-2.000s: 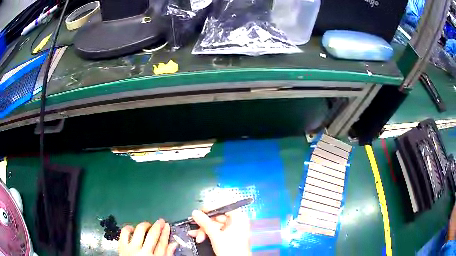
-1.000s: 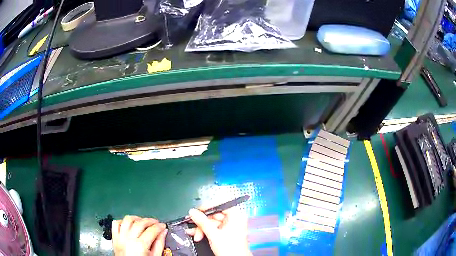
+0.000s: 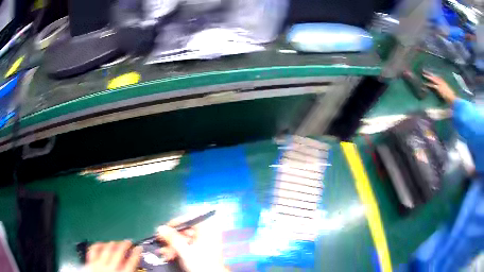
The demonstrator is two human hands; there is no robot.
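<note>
The frame is blurred. My right hand [image 3: 188, 247], bare, is at the bottom centre and holds a slim dark pen-like tool [image 3: 193, 219], whose far end points up and right. My left hand [image 3: 112, 256], bare, is at the bottom edge, with its fingers on the left side of a dark phone-sized housing [image 3: 153, 258]. The housing lies between my hands, partly covered by them and cut off by the frame edge. The tool's working tip is too blurred to make out. A small black clump [image 3: 81, 247] shows just left of my left hand.
Pale strips [image 3: 300, 180] on blue backing lie right of centre, beside blue film [image 3: 218, 172]. Yellow tape [image 3: 366, 196] and stacked black trays [image 3: 411, 159] are further right. Another person's hand [image 3: 441, 87] and blue sleeve reach in at right. A green shelf [image 3: 212, 74] runs across above.
The camera has turned right, so the bench shifts left and blurs. Another person's hand and sleeve have come in at right. My hands keep nearly the same hold around the housing and tool.
</note>
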